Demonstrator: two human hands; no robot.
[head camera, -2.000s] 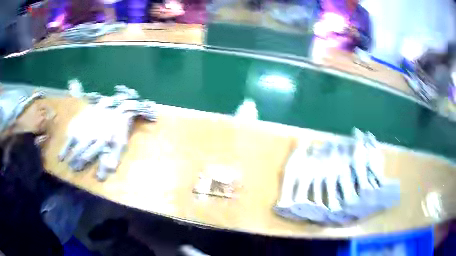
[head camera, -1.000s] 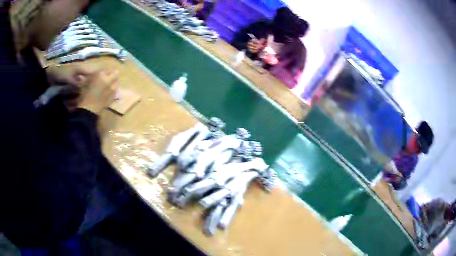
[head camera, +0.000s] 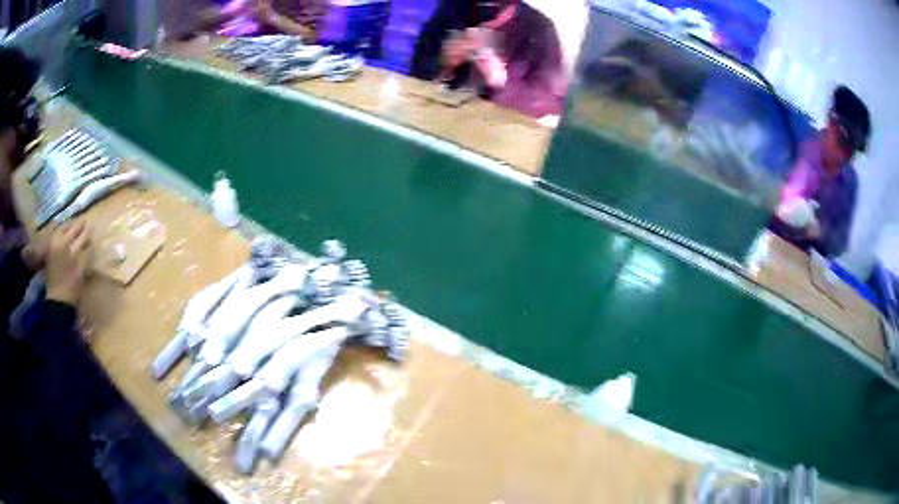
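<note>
Neither of my hands shows in the picture. Nearest in front of me, a pile of white-grey skeleton legs (head camera: 266, 340) lies on the brown bench (head camera: 463, 433). Their squared shank ends point to the lower left and their dark-lined toes point to the upper right, towards the belt. A small white glue bottle (head camera: 613, 396) stands at the far bench edge, right of the pile. The tops of more white-grey pieces (head camera: 759, 486) show blurred at the bottom right edge, cut off by the picture.
A green conveyor belt (head camera: 473, 236) runs behind the bench. At left, a neighbouring worker's hand (head camera: 67, 258) is beside a brown board (head camera: 130, 246), a row of legs (head camera: 79, 177) and another white bottle (head camera: 225, 202). Several workers sit across the belt.
The view has swung back to the right and levelled, so the leg pile sits further left and the bottle shows whole. The neighbour's hand has moved off the board.
</note>
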